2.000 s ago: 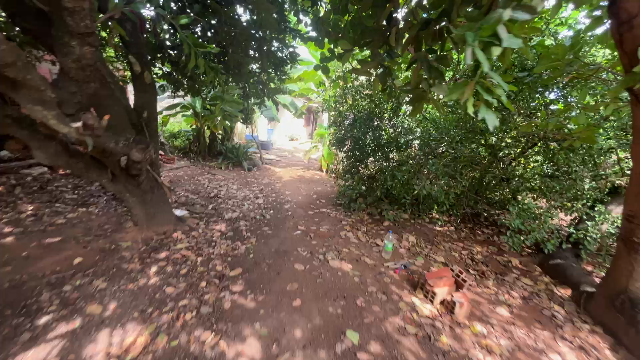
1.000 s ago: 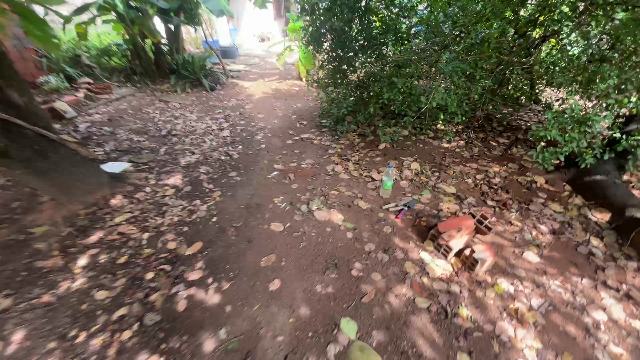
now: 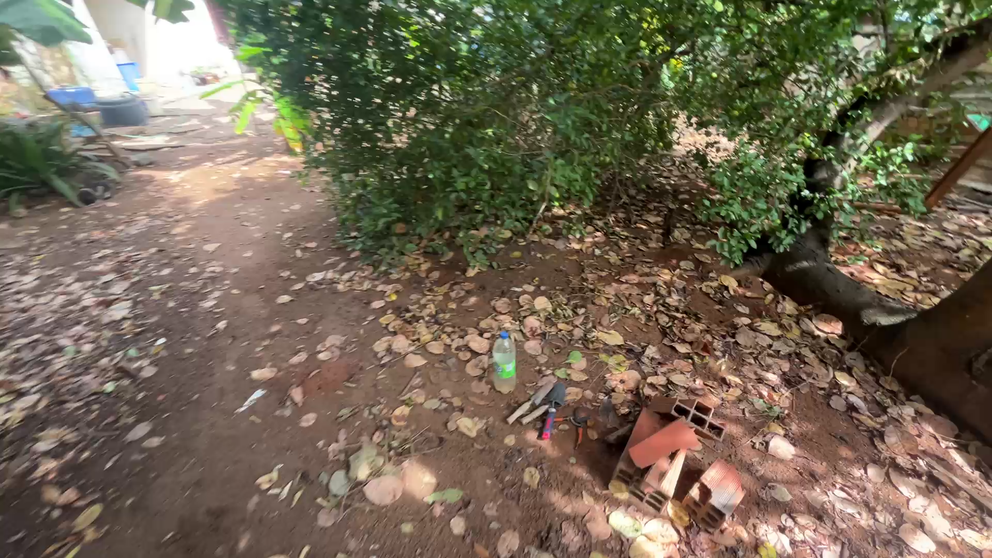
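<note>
Neither of my hands shows in the head view. On the leaf-strewn ground, a clear plastic bottle (image 3: pixel 504 364) with a blue cap and green label stands upright. Just right of it lies a small hand trowel (image 3: pixel 552 411) with a dark blade and a red and dark handle. A pale, stick-like pair of pieces (image 3: pixel 532 401) lies at the trowel's left. An orange-handled hand tool (image 3: pixel 579 422), too small to name exactly, is at its right. Broken hollow clay bricks (image 3: pixel 663 443) are piled farther right, with another piece (image 3: pixel 714 493) in front.
A thick tree trunk (image 3: pixel 942 349) leans at the right, its branch rising behind. Dense leafy bushes (image 3: pixel 465 132) border the dirt path (image 3: pixel 209 310). A dark tub (image 3: pixel 122 110) and a blue container (image 3: pixel 71 96) stand at the far left. Dry leaves cover much of the ground.
The view has moved forward and tilted down, so the bottle, tools and bricks appear nearer. They plainly rest on the ground as before.
</note>
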